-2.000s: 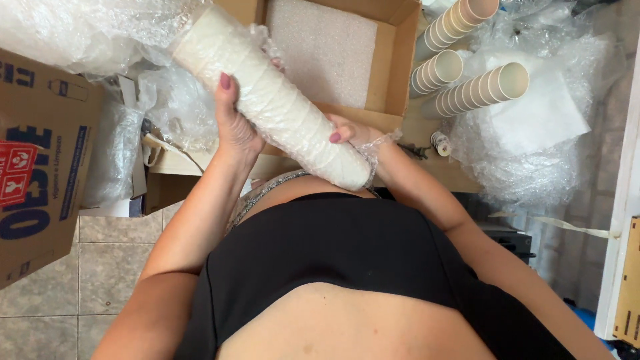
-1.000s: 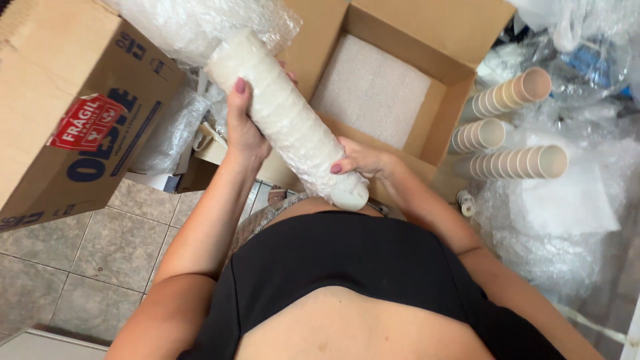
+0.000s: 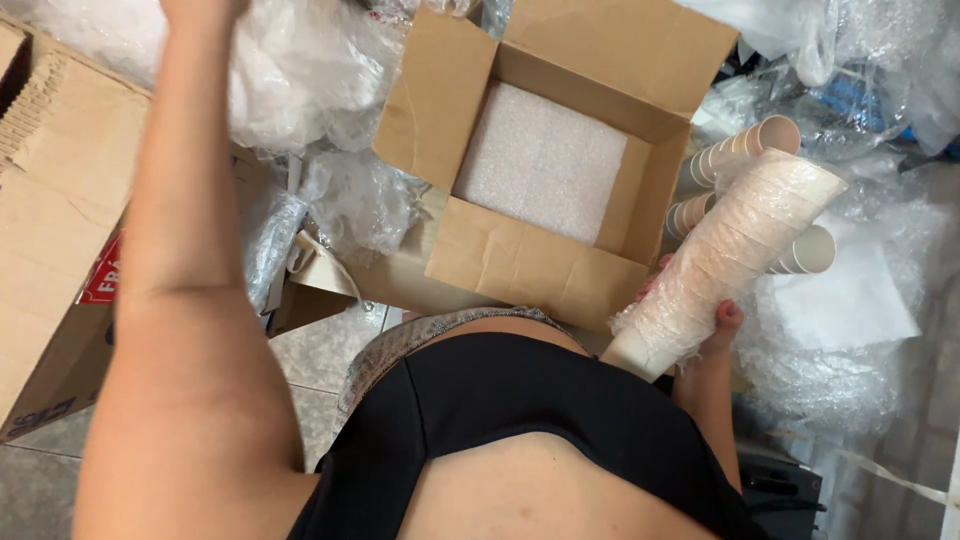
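Observation:
My right hand (image 3: 716, 334) is closed around a long stack of paper cups (image 3: 727, 262) wrapped in clear plastic, tilted with its wide end up and to the right. My left arm stretches to the top left; only the edge of my left hand (image 3: 202, 6) shows at the frame's top, its fingers cut off, close to a heap of clear plastic wrapping (image 3: 300, 75). An open cardboard box (image 3: 525, 274) stands between my arms, a sheet of white foam or bubble wrap (image 3: 540, 161) lying flat inside it. Several unwrapped stacks of cups (image 3: 814, 250) lie right of the box, partly behind the wrapped one.
A large cardboard box (image 3: 60, 247) with a red label stands at the left. Crumpled clear plastic (image 3: 832, 382) and a white sheet (image 3: 847, 296) lie at the right. A dark device (image 3: 780, 495) is at the lower right. Tiled floor (image 3: 330, 349) shows below the table.
My left hand has let go of the wrapped stack and moved up and left. The stack has moved right in my right hand and now leans the other way.

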